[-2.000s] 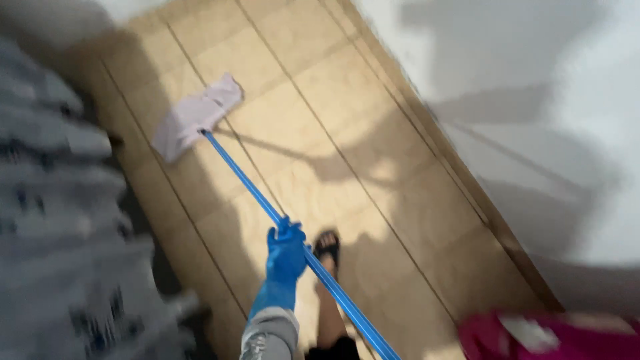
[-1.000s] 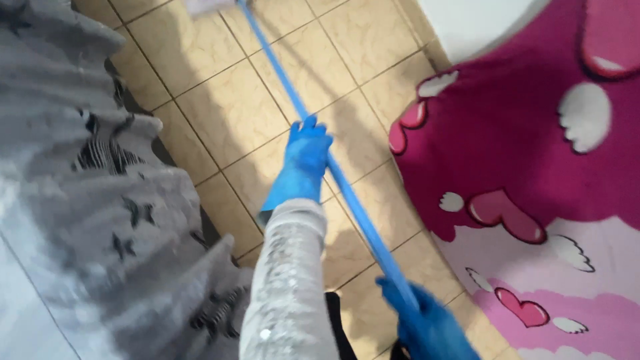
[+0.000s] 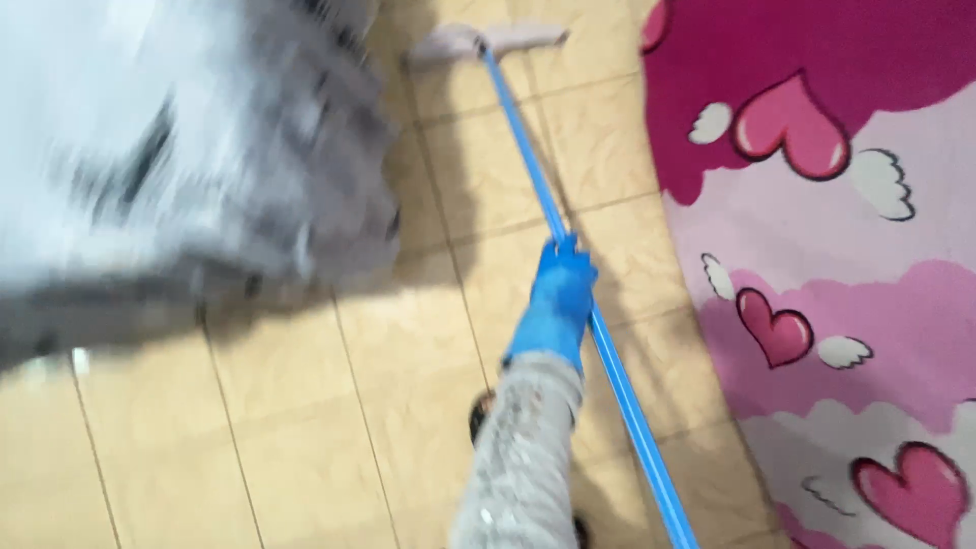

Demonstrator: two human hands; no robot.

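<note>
My left hand (image 3: pixel 560 293), in a blue rubber glove below a grey sleeve, is closed around a long blue pole (image 3: pixel 625 396) near the middle of the view. From there the pole runs up to a pale cloth (image 3: pixel 526 36) on its far end, which lies on the tiled floor at the top. The pole's lower end leaves the view at the bottom edge. My right hand is out of the frame.
Beige floor tiles (image 3: pixel 305 427) run between a blurred grey and white patterned fabric (image 3: pixel 290 152) at upper left and a pink fabric with winged hearts (image 3: pixel 808 252) on the right. Parts of my dark footwear (image 3: pixel 480 415) show beside and below the sleeve.
My right hand, on the pole at lower right one second ago, has gone out of view. The cloth end shows fully again at the top. The view has shifted along the floor.
</note>
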